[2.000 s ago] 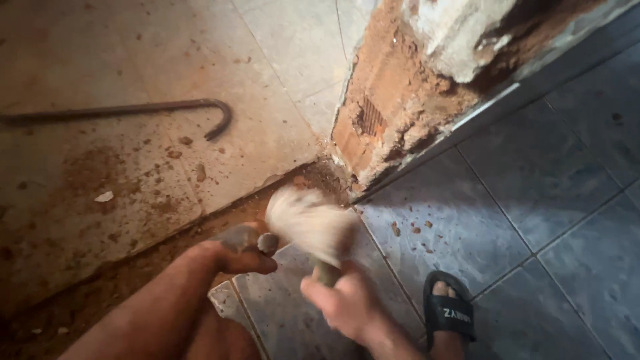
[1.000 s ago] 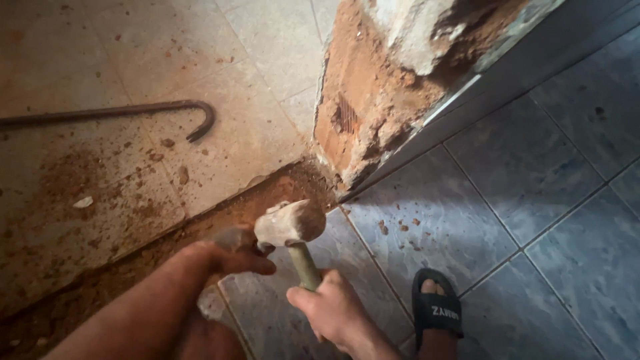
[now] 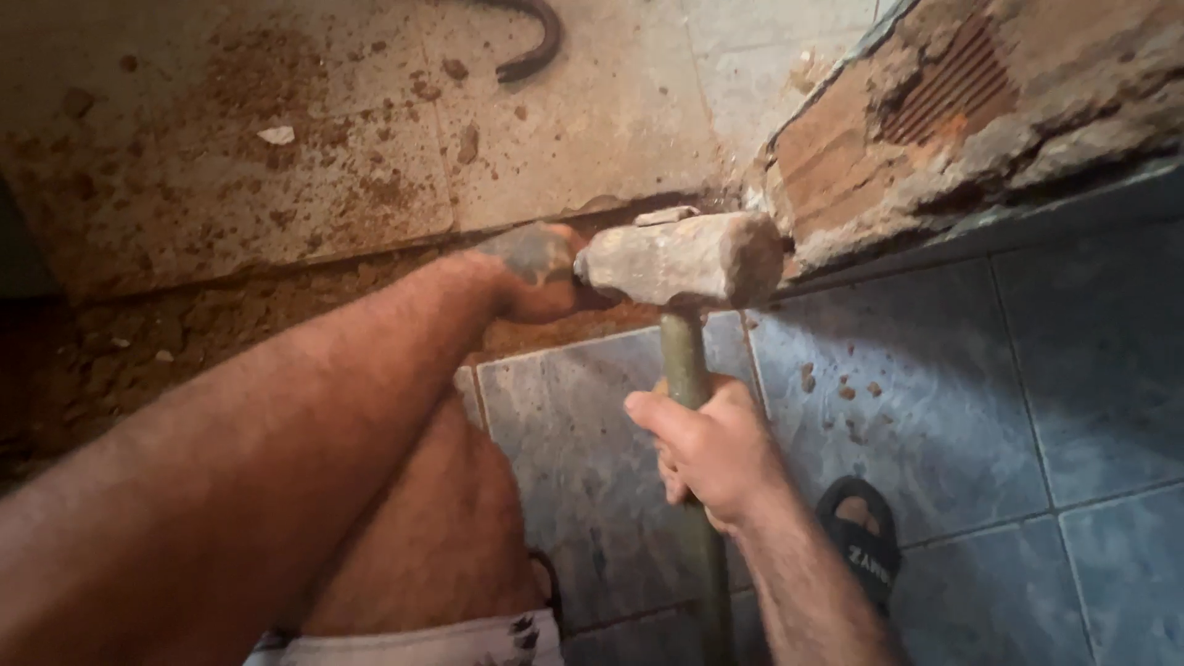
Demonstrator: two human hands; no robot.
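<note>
My right hand [image 3: 708, 439] grips the greenish handle [image 3: 684, 361] of a sledgehammer, below its head. The worn, dusty steel hammer head [image 3: 689, 259] lies across the view just in front of my left hand [image 3: 541, 273] and hides part of its fingers. My left hand is closed around a metal tool, of which only a small bit of the round end [image 3: 581, 266] shows; its tip is hidden. Beneath both hands runs a dug-out strip of reddish rubble [image 3: 370, 277] between the two floors. The broken end of the brick wall [image 3: 851, 176] stands right of the hammer head.
A curved metal bar [image 3: 546, 32] lies on the beige tiled floor [image 3: 592, 129], among crumbs of masonry and a white chip [image 3: 277, 135]. Blue tiles [image 3: 925, 398] with a few fragments extend at the right. My foot in a black slide sandal [image 3: 860, 536] stands on them.
The hammer head, a blur two seconds ago, is now sharp, in front of my left hand. Both hands keep their holds. The view has shifted and sits closer.
</note>
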